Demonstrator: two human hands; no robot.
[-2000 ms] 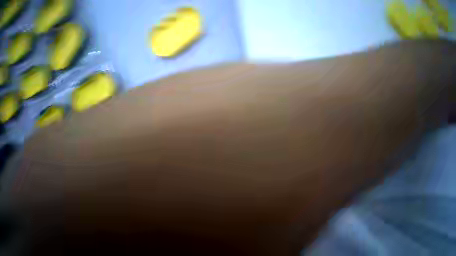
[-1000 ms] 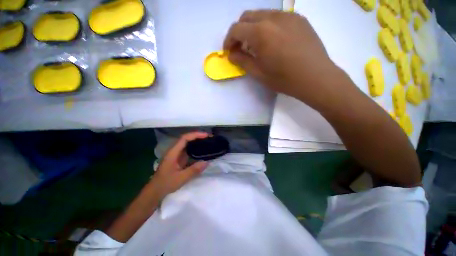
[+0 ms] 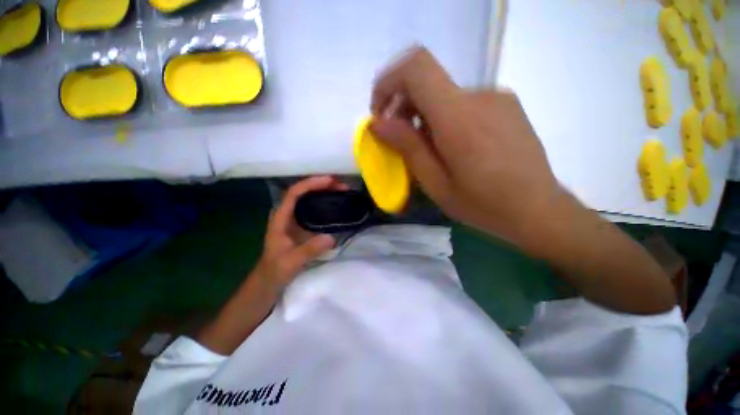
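Note:
My left hand (image 3: 288,235) holds a black shell (image 3: 331,211) over my lap, just below the bench edge, with its hollow side facing up. My right hand (image 3: 454,138) holds a yellow insert (image 3: 383,168) by its upper end, between thumb and fingers. The insert is tilted nearly upright, to the right of the shell and apart from it. My right hand is slightly blurred. Fitted cases (image 3: 213,79), yellow with black rims, sit in a clear blister tray (image 3: 154,61) at the upper left.
Loose yellow inserts (image 3: 656,91) lie on white sheets (image 3: 560,121) at the right. A small yellow scrap (image 3: 123,132) lies near the tray on the white bench (image 3: 324,89). A blue item (image 3: 122,235) is below the bench at the left, above the green floor (image 3: 195,275).
My right hand has lifted the yellow insert off the bench and brought it down towards my lap, turning it nearly upright. My left hand still holds the black shell, now slightly higher in view.

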